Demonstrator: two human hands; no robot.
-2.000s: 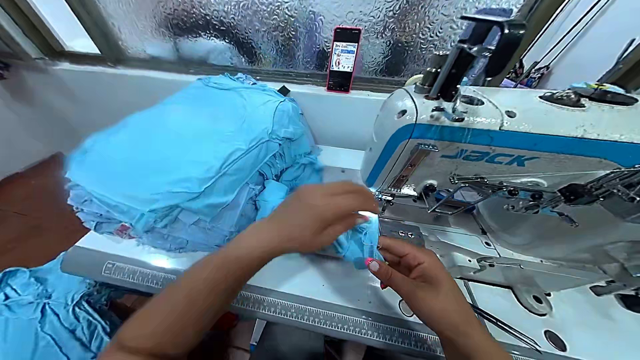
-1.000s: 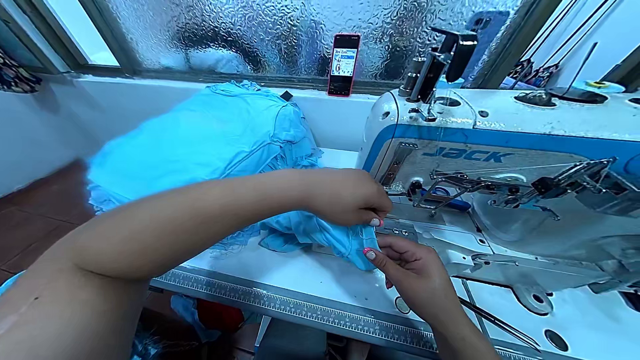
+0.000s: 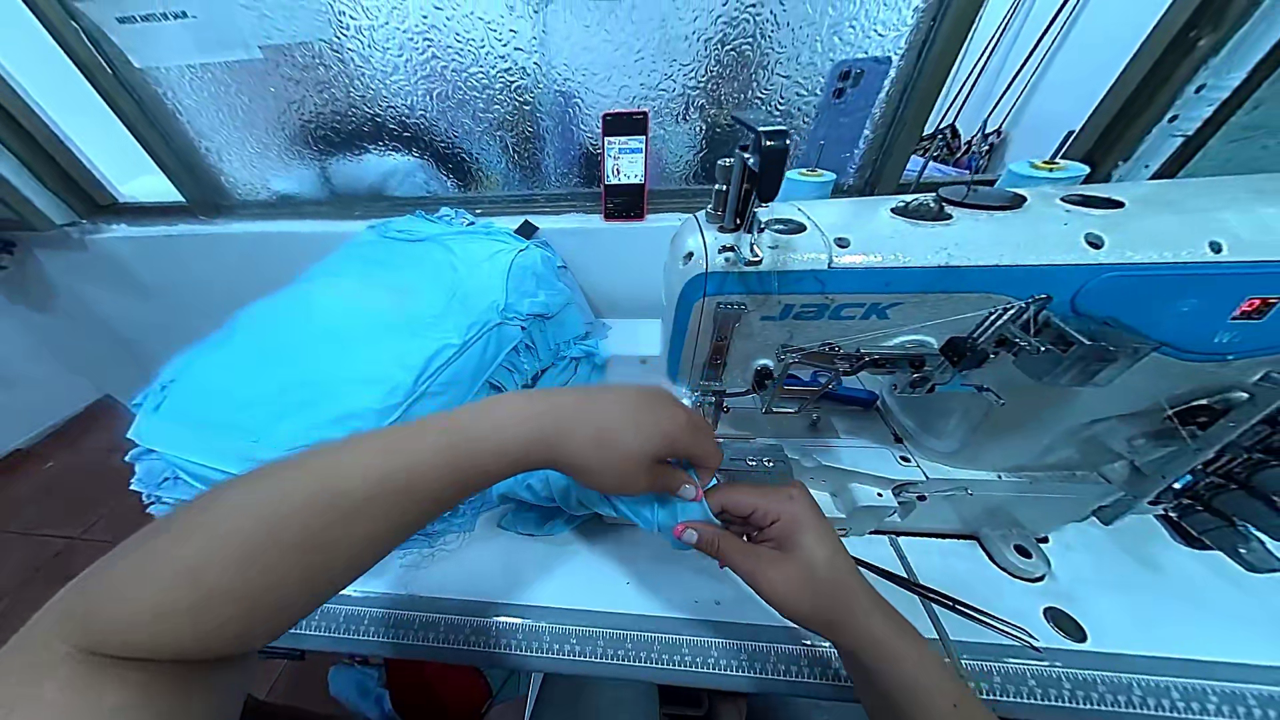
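Observation:
My left hand [image 3: 640,440] reaches in from the left and pinches the edge of a light blue knit fabric piece [image 3: 570,500] between thumb and fingers. Close against it, my right hand [image 3: 765,540] grips the same edge, thumb on top. Both hands are just in front of the needle area of a white and blue Jack sewing machine [image 3: 850,290]. The gripped cloth runs left towards a large stack of light blue garments [image 3: 350,340]; where it ends is hidden behind my left forearm.
Tweezers [image 3: 950,605] lie right of my right hand. A measuring tape strip [image 3: 580,640] lines the table's front edge. A phone [image 3: 625,165] stands on the sill behind. Blue thread cones [image 3: 1043,173] stand behind the machine. Red and blue cloths [image 3: 435,690] are below the table.
Both hands stay close together at the fabric edge in front of the machine. My left forearm lies across the stack's front, where two seconds ago it came from lower down. The view has shifted.

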